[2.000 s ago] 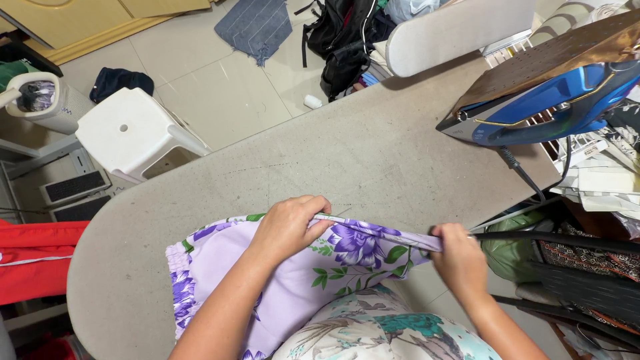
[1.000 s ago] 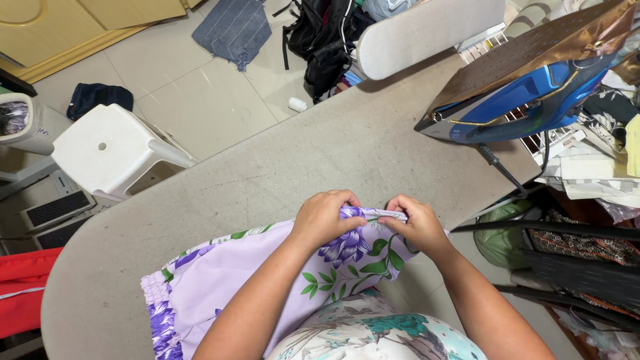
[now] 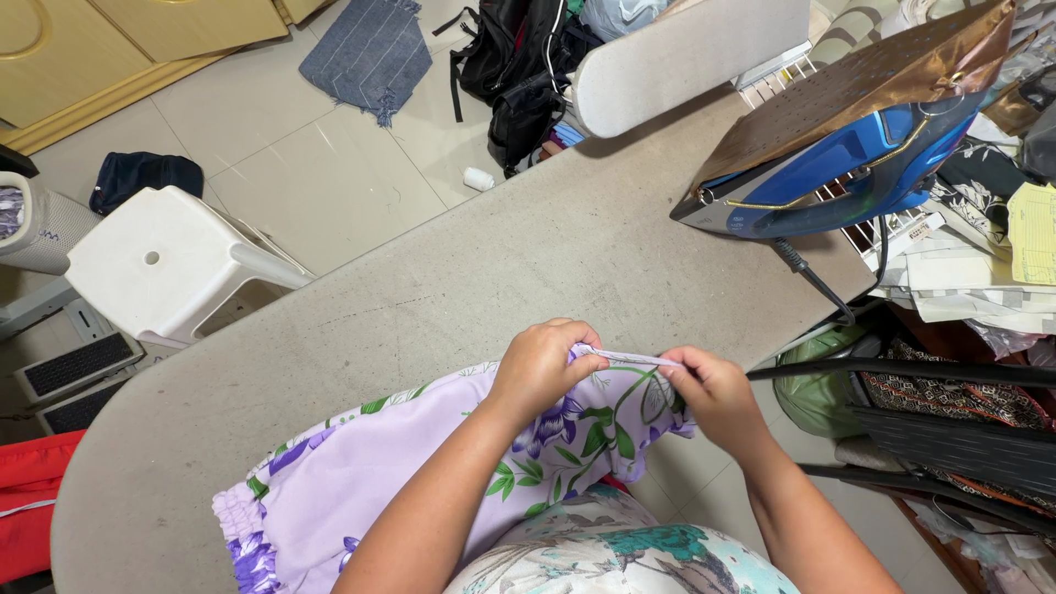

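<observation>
A lilac floral garment (image 3: 388,454) with a gathered, elastic-looking edge lies partly on the grey ironing board (image 3: 462,264), along its near side. My left hand (image 3: 544,367) pinches the garment's upper edge between thumb and fingers. A short way to the right, my right hand (image 3: 709,392) pinches the same edge, and a narrow folded strip of fabric stretches straight between the two hands. The fingertips underneath the fabric are hidden. A blue steam iron (image 3: 841,173) with a brown cover over its soleplate rests on its side at the board's right end, its cord trailing down.
A small sleeve board (image 3: 693,66) stands at the board's far edge. On the floor beyond are a white plastic stool (image 3: 157,264), a black backpack (image 3: 520,82), a denim piece (image 3: 367,58) and a thread spool (image 3: 478,179). Papers (image 3: 957,272) and a green bag (image 3: 817,384) lie at the right.
Two seconds ago my hands were wide apart on the garment's edge; they came close together a second ago. Now a short stretch of the edge shows between them again.
</observation>
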